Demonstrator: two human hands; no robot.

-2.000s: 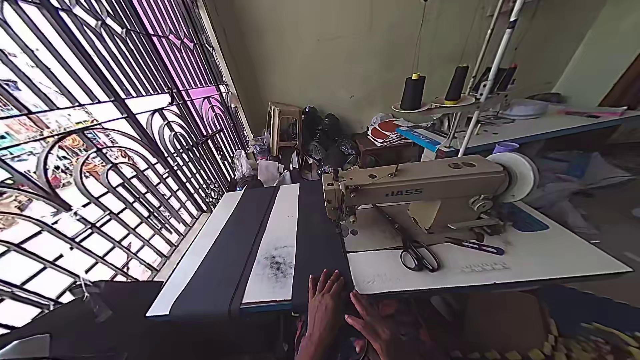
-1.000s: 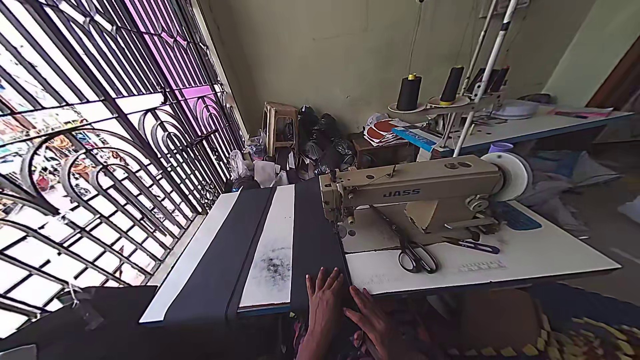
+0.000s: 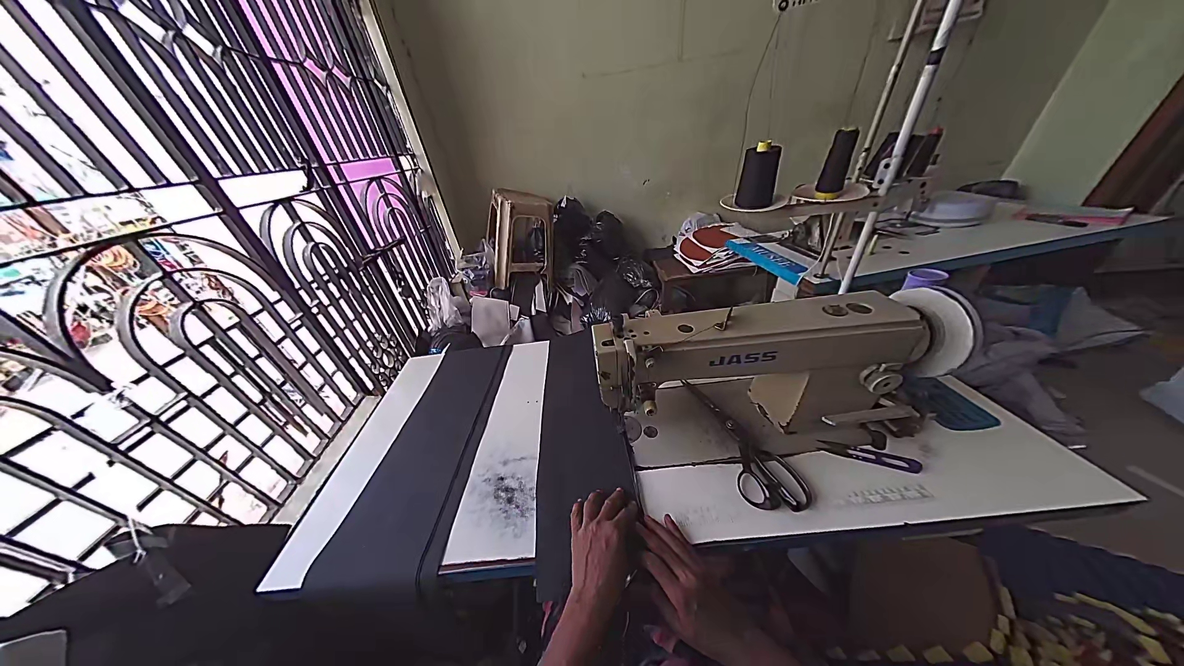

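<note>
My left hand (image 3: 601, 546) lies palm down on a dark fabric strip (image 3: 583, 435) that runs along the sewing machine's left side. Close beside it, my right hand (image 3: 680, 578) is at the strip's right edge by the table's front; whether its fingers pinch the cloth is unclear. The beige industrial sewing machine (image 3: 758, 347) stands just beyond both hands. Black-handled fabric scissors (image 3: 772, 481) rest at its base, with purple-handled thread snips (image 3: 879, 458) to their right. A second dark fabric piece (image 3: 416, 453) lies farther left on the white tabletop (image 3: 504, 462), which has a dark smudge.
A metal window grille (image 3: 222, 277) borders the left side. Behind the table are a plastic stool (image 3: 520, 236) and black bags (image 3: 606, 240). Black thread cones (image 3: 758, 176) stand on a thread stand, and a second table (image 3: 1017, 231) is at the back right. Dark cloth (image 3: 222, 592) hangs at lower left.
The left hand's fingers, spread out earlier, are now drawn closer together and bent on the fabric. The scissors and machine have stayed in place.
</note>
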